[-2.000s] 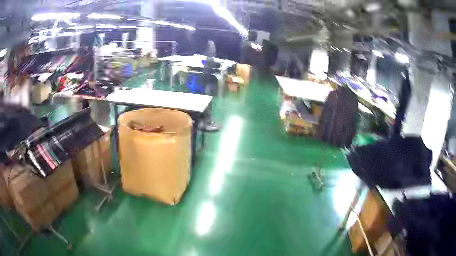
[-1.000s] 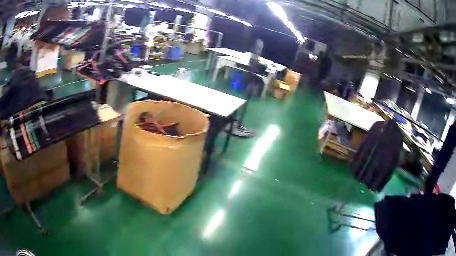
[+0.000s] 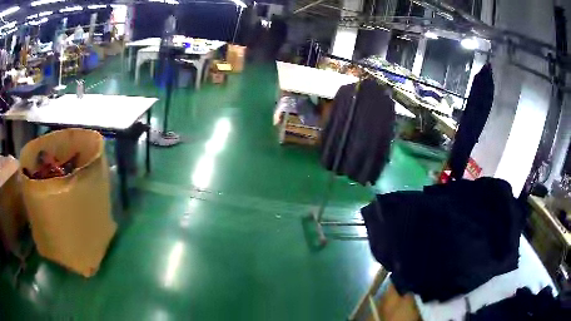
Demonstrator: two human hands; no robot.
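Neither of my hands is in the picture. A big dark navy garment pile (image 3: 447, 235) lies on the white-topped table (image 3: 510, 279) at the lower right and hangs over its edge. More dark navy cloth (image 3: 519, 307) lies at the bottom right corner, cut off by the frame. Dark garments (image 3: 363, 131) hang on a metal garment rail (image 3: 322, 222) behind the table. Another long dark garment (image 3: 474, 119) hangs further right by the pillar.
A tall tan bin (image 3: 69, 207) with reddish scraps inside stands at the left. Behind it is a white table (image 3: 87, 111). Another white table (image 3: 313, 80) stands mid-back, with a wooden crate (image 3: 300, 133) beneath. Between them runs shiny green floor (image 3: 231, 263).
The view has turned right. The tan bin has shifted to the left edge, and the navy pile, its table and the hanging garments have come further into the picture.
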